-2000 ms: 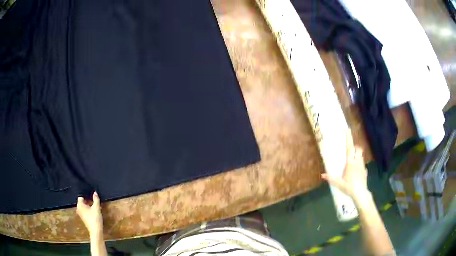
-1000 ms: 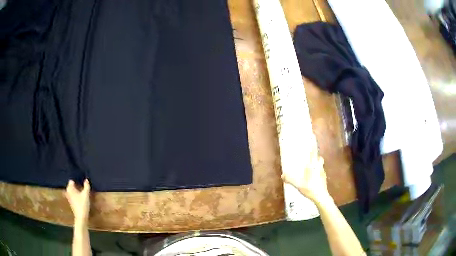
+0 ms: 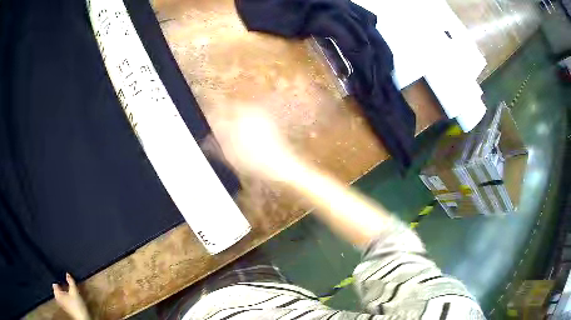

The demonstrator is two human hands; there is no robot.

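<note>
Dark cloth (image 3: 69, 144) lies flat on the brown table at the left, with folds near its left part. A long white tube with black print (image 3: 169, 150) lies on the cloth near its right edge, its end over the bare wood at the front. My left hand (image 3: 70, 299) is at the cloth's front edge at the lower left, partly cut off by the picture's rim; its grip is unclear. My right hand (image 3: 250, 140) is blurred, off the tube, over the table beside the cloth's right edge; its fingers cannot be made out.
A crumpled dark cloth (image 3: 369, 75) lies across the table (image 3: 250, 69), hanging over its edge, with a shiny metal object (image 3: 339, 57) beside it. White cloth or paper (image 3: 432, 47) lies behind. A cardboard box (image 3: 479, 175) stands on the green floor with yellow-black tape.
The white tube has moved left from the bare wood onto the dark cloth. My right hand has let go of it. The view has turned and shifted right; my left hand remains at the front edge.
</note>
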